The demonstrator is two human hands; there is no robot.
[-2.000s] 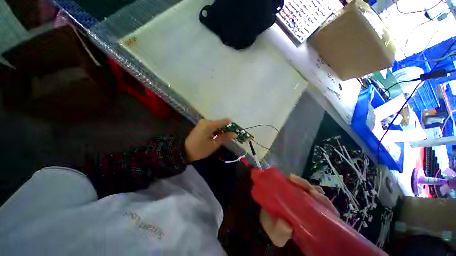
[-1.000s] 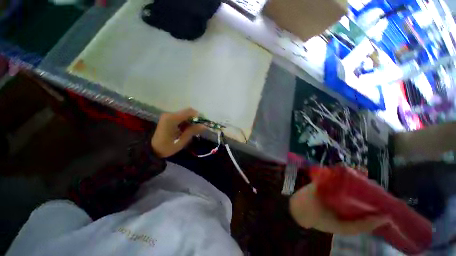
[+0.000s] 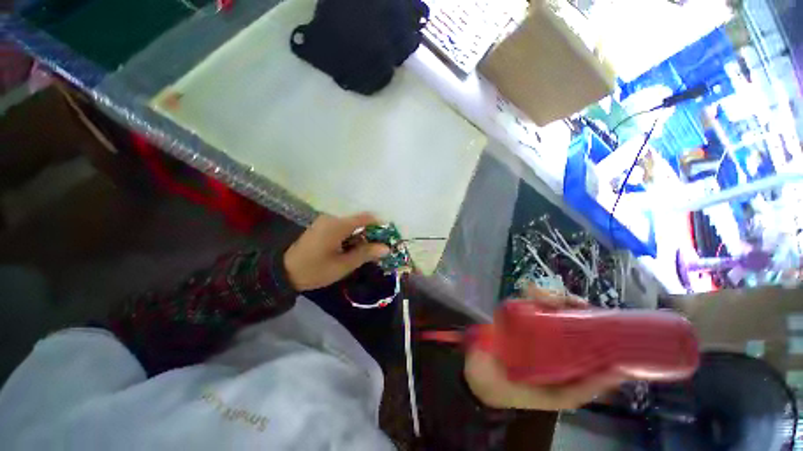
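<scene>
My left hand (image 3: 327, 253) holds a small green circuit board (image 3: 384, 236) between thumb and fingers, over the front edge of the bench. A white connector cable (image 3: 408, 361) hangs down from the board, and a thin white and red lead wire (image 3: 372, 305) loops below it. A thin dark wire sticks out to the right. My right hand (image 3: 511, 385) is wrapped around the red glue bottle (image 3: 585, 345), which lies nearly level and is a little blurred. Its nozzle points left toward the hanging cable; whether it touches the cable cannot be told.
A cream work sheet (image 3: 352, 145) lies on the bench with a black cloth item (image 3: 359, 40) on it. A pile of cables (image 3: 572, 255) sits on a green mat at the right. Beyond are a brown box (image 3: 548, 66) and a blue tray (image 3: 623, 231). A black fan (image 3: 748, 405) stands lower right.
The bottle's nozzle was at the board two seconds ago; the bottle then swung away right and has since come back somewhat left and turned level. The white cable now hangs straighter down. The view has shifted.
</scene>
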